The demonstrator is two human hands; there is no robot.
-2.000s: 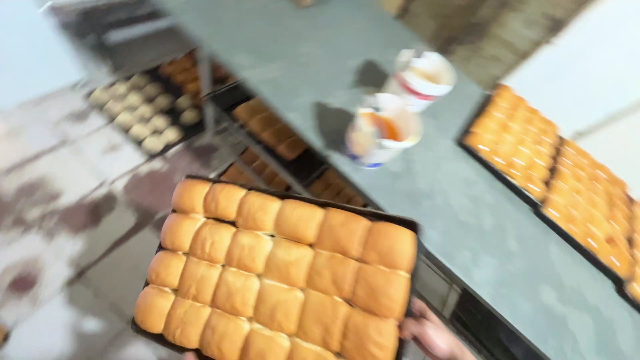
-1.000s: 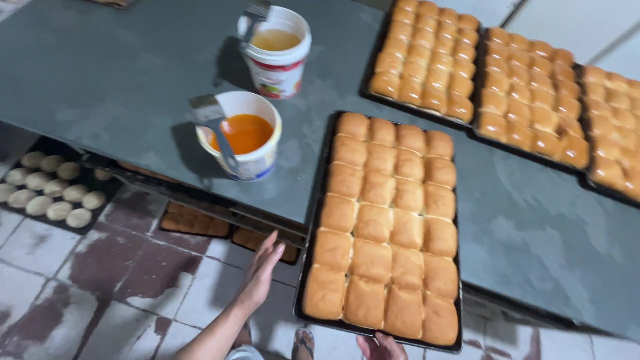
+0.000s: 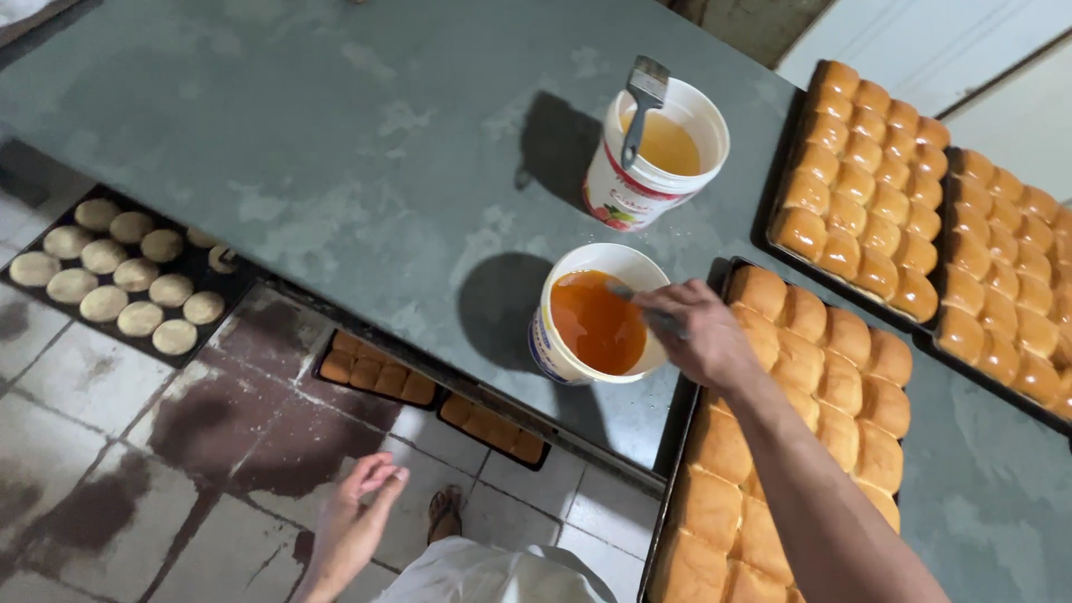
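Observation:
My right hand (image 3: 699, 335) grips the handle of a brush (image 3: 662, 322), whose lower end dips into orange liquid in a white plastic bucket (image 3: 601, 322). Under my right forearm lies a dark tray of matte golden bread rolls (image 3: 816, 402), on the table beside the bucket. My left hand (image 3: 360, 511) is empty, fingers apart, in the air off the table's near edge. Behind the first bucket stands a second white bucket (image 3: 641, 188) with pale yellow liquid, a flat paintbrush (image 3: 645, 105) resting across its rim.
Trays of glossy rolls (image 3: 863, 188) lie at the right of the grey table (image 3: 335, 151). On the tiled floor are a tray of pale dough rounds (image 3: 138, 272) at left and trays of browned rolls (image 3: 377, 368) partly under the table edge. My foot (image 3: 445, 511) shows below.
My right hand has let go of the roll tray and now holds the brush that leaned in the orange bucket. The tray, held off the table two seconds ago, rests on it. My left hand stays empty.

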